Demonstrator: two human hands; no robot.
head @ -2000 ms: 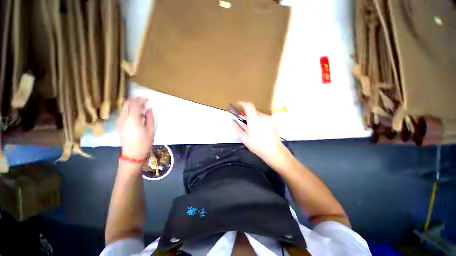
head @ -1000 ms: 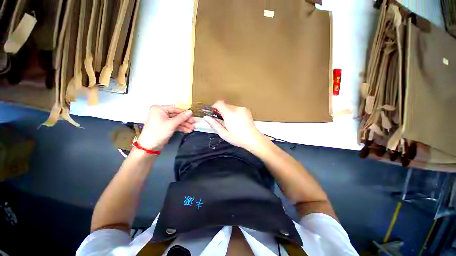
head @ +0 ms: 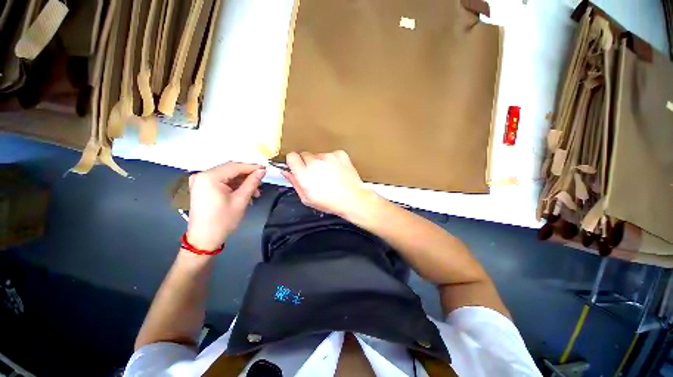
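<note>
A flat brown bag panel (head: pixel 391 96) lies on the white table, with a tiny cream label (head: pixel 406 23) near its top and a dark patch (head: pixel 476 7) at its upper right corner. My right hand (head: pixel 325 180) is closed around small dark snips (head: pixel 279 166) at the panel's lower left corner; the fingers hide most of them. My left hand (head: pixel 223 199) is just left of the snips' tip, thumb and forefinger pinched together. Something thin and pale seems to be at the fingertips, too small to make out. A pale tape tail shows at the panel's lower right corner.
Stacked brown pieces with hanging tape ends stand at the left (head: pixel 159 59) and right (head: pixel 590 132) of the white table (head: pixel 243 74). A red block (head: pixel 512 125) lies right of the panel. A carton (head: pixel 26 206) stands on the floor at left. The dark apron is below the table edge.
The panel, askew two seconds ago, now lies nearer straight. My left hand has come to its lower left corner, then drawn slightly left and down. My right hand has moved left with the snips.
</note>
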